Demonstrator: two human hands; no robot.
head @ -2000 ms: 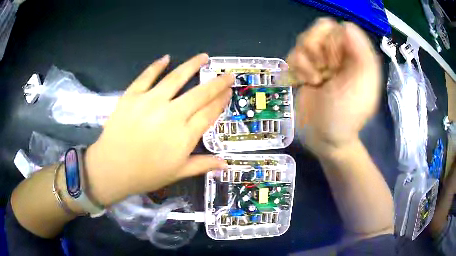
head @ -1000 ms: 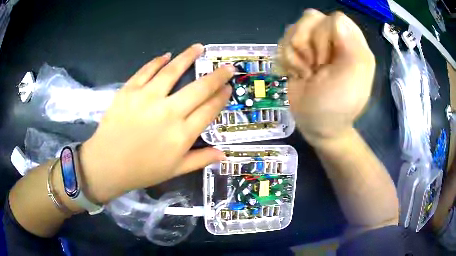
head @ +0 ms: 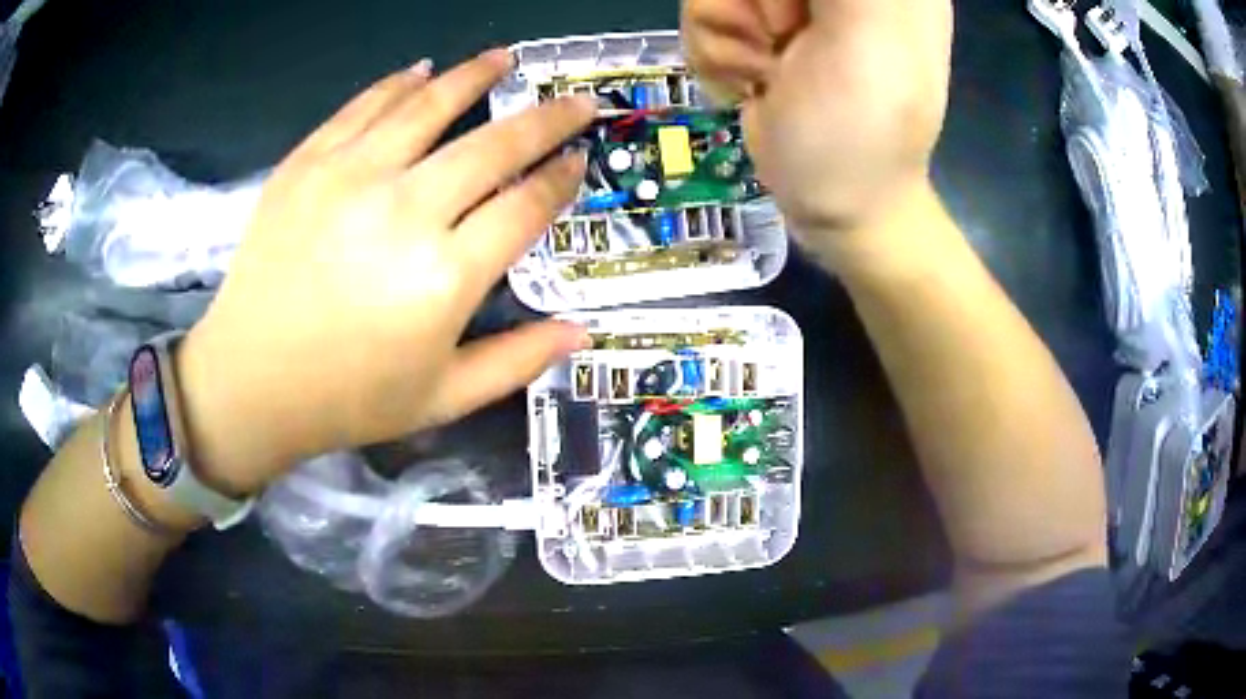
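Observation:
Two open power strip housings lie one above the other, an upper one [head: 649, 283] and a lower one [head: 670, 553]. Each shows a green circuit board with a yellow block and brass contact strips. My left hand [head: 362, 273] lies spread over the left edge of the upper housing, its thumb at the top edge of the lower one. My right hand [head: 834, 109] is curled in a fist over the upper housing's right side, cut off by the top edge. No tool shows in it; whether it holds one cannot be told.
Bagged power cords [head: 171, 225] lie at the left, and a coiled cord [head: 431, 539] leaves the lower housing. Bagged cords [head: 1127, 205] and housings [head: 1148, 471] lie at the right. Small blue parts [head: 1220, 335] show at the right edge.
Both housings and both hands appear higher in the view and slightly further left. The right hand stays curled. The blue item at the top right has left the view.

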